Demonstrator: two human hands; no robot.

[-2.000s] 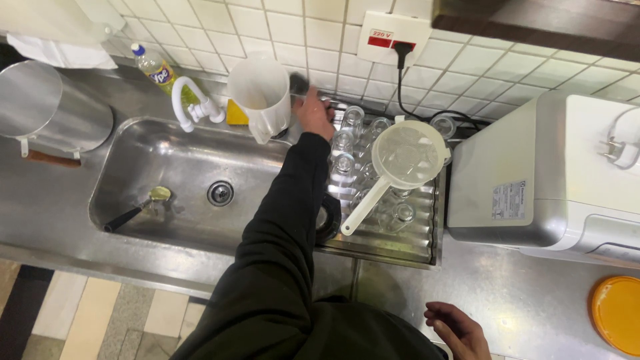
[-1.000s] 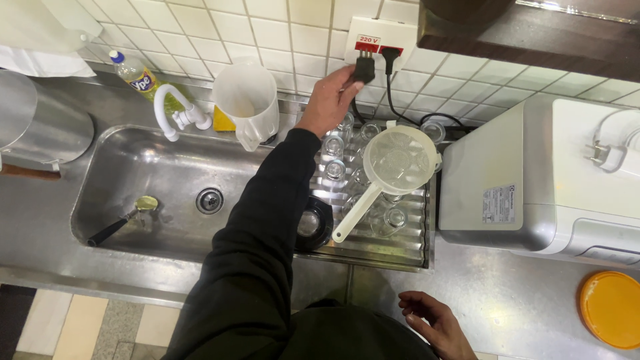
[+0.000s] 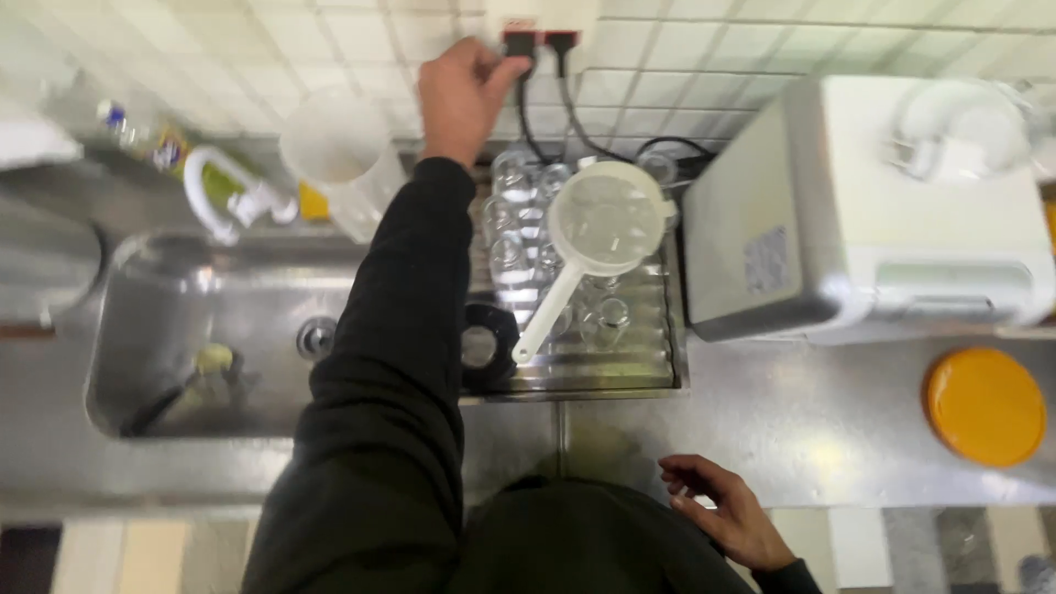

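My left hand (image 3: pixel 466 95) reaches up to the wall and grips a black power plug (image 3: pixel 520 48) at the outlet (image 3: pixel 540 12). The plug sits against the left socket; motion blur hides whether it is fully seated. A second black plug (image 3: pixel 562 41) is in the socket beside it, and both cords hang down behind the drying rack. My right hand (image 3: pixel 722 507) hovers low at the counter's front edge, fingers loosely curled, with nothing in it.
Below the outlet, a metal drying rack (image 3: pixel 594 382) holds clear glasses (image 3: pixel 507 247), a white strainer (image 3: pixel 610 219) and a black round part (image 3: pixel 487 346). Left stand a plastic jug (image 3: pixel 334 140), faucet (image 3: pixel 210 186) and sink (image 3: pixel 247 330); right, a white appliance (image 3: pixel 742 239) and an orange lid (image 3: pixel 986 406).
My left hand has gone from beside the jug up and right to the outlet. A second ago the plug's pins showed in front of the outlet; now the plug is against the left socket.
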